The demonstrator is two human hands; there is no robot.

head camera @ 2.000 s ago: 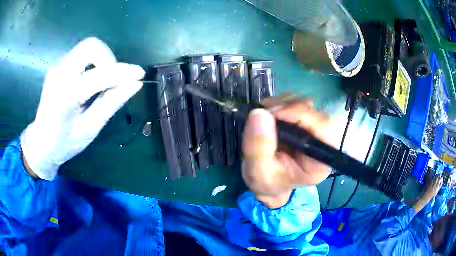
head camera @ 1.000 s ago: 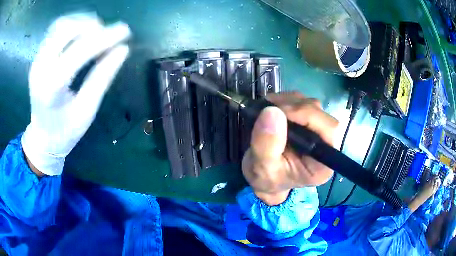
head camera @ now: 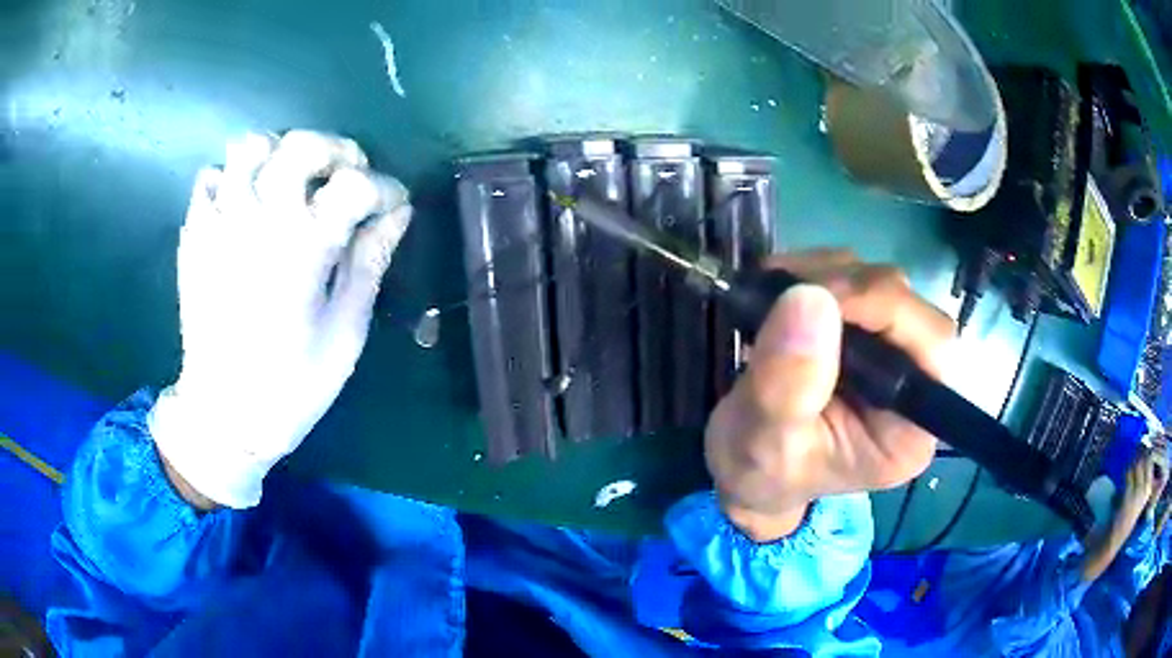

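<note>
Several long black plastic housings [head camera: 505, 283] lie side by side on the green bench. My right hand [head camera: 823, 399] is bare and holds the black soldering iron [head camera: 906, 392]. Its metal tip points left, over the upper end of the second housing from the left; whether it touches is unclear. My left hand [head camera: 276, 302], in a white glove, is left of the housings and apart from them. Its fingers are curled with the tips close together; I cannot make out any solder wire in them.
A tan ring-shaped pot [head camera: 900, 144] stands under a clear hood [head camera: 887, 52] at upper right. Beside it is the dark soldering station with a yellow sponge [head camera: 1091, 251]. Stacked ribbed housings [head camera: 1073, 418] and another person's hand [head camera: 1134, 495] are at far right. A whitish scrap [head camera: 614, 492] lies near the bench edge.
The thin wire seen earlier at my left fingertips no longer shows. My left hand rose away, then came lower and closed up. The iron stays over the housings' upper ends; the whole view has shifted.
</note>
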